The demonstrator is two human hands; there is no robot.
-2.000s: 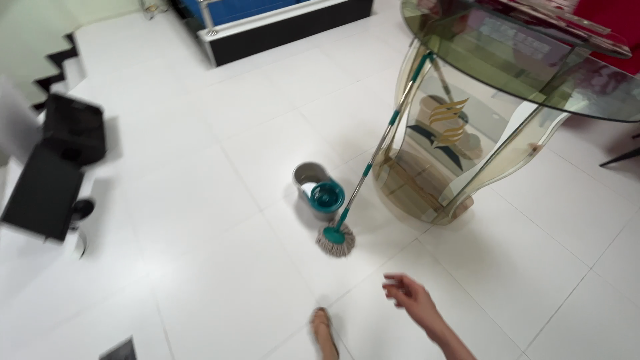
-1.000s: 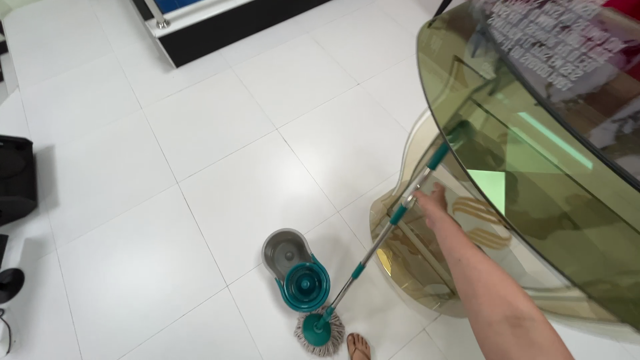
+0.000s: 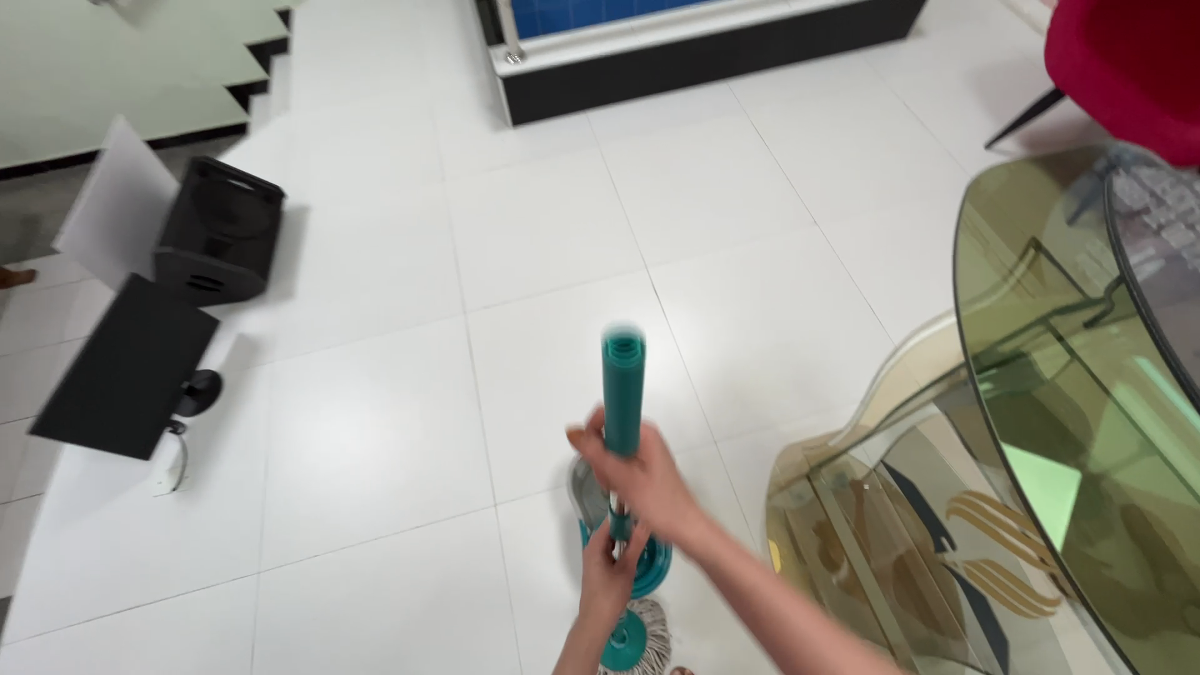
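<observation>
A spin mop handle [image 3: 622,398] with a teal grip stands upright in front of me, its top end toward the camera. My right hand [image 3: 637,469] is closed around it just under the teal grip. Lower down, my left hand [image 3: 611,567] holds the metal pole by a teal collar. At the bottom of the view the mop head [image 3: 626,645], a teal disc with grey-white strands, is partly hidden behind my left forearm. A grey and teal mop bucket [image 3: 653,568] stands behind the hands, largely covered by them.
A glass-topped counter [image 3: 1003,394] with gold decoration is at the right, a red chair [image 3: 1125,75] beyond it. On the left are a black speaker [image 3: 220,230] and a monitor [image 3: 127,366]. A black-sided raised platform [image 3: 712,84] lies ahead, and stairs [image 3: 267,89] rise at the upper left.
The mop handle, which leaned against the glass counter, now stands upright away from it. My left hand has come into view and taken hold of the pole. The view has shifted.
</observation>
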